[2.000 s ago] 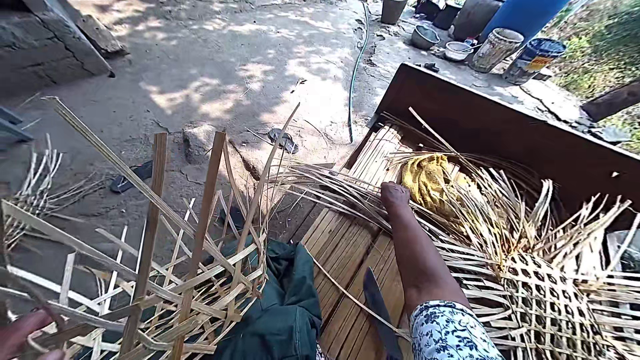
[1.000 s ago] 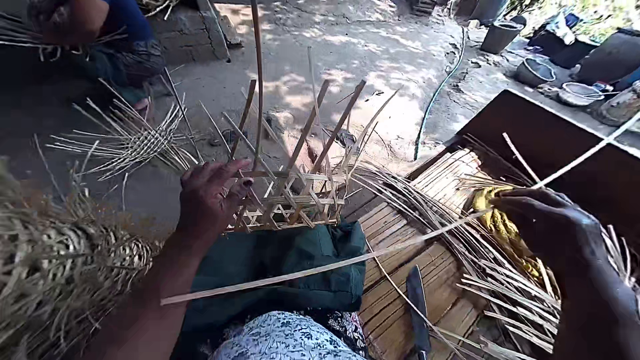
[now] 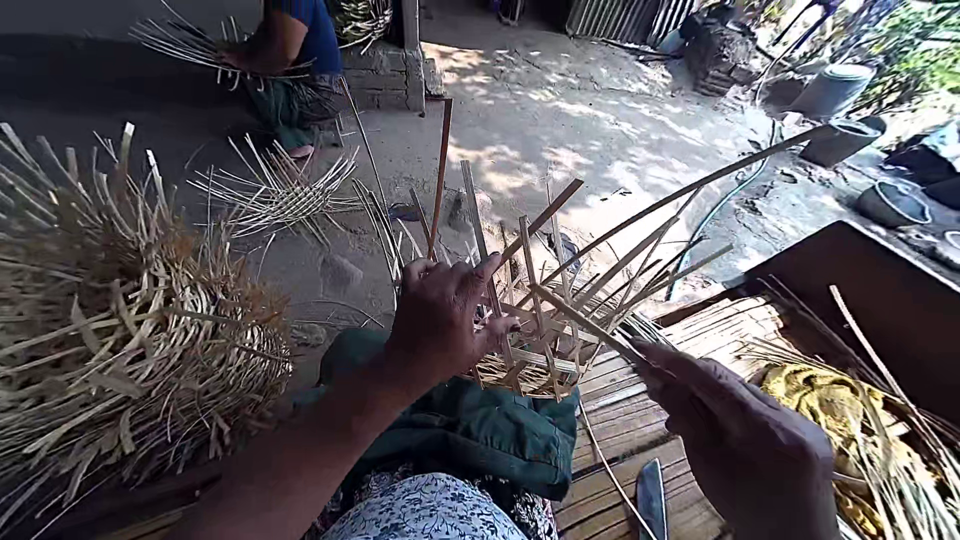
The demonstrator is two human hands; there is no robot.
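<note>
A partly woven strip basket [image 3: 529, 375] rests on the dark green cloth [image 3: 487, 435] over my lap, its long stakes standing up and fanning out. My left hand [image 3: 450, 315] is at the basket's near left side, thumb and fingers around its upright strips. My right hand [image 3: 735, 427] grips a flat split strip [image 3: 592, 326] whose end points toward the basket's upper weave. A knife blade [image 3: 651, 495] lies on the slatted bench [image 3: 622, 435] between my lap and my right hand; its handle is out of view.
At left stands a large bundle of woven strips [image 3: 172, 345]. A yellow cloth [image 3: 825, 412] lies among loose strips at right, before a dark board [image 3: 862, 307]. Another person [image 3: 289, 52] handles strips beyond a flat woven piece [image 3: 289, 199] on the ground. Buckets [image 3: 892, 202] stand far right.
My right hand has moved from the yellow cloth toward the basket, still with a strip. My left hand, near the basket one second ago, is now on its uprights. The view has shifted.
</note>
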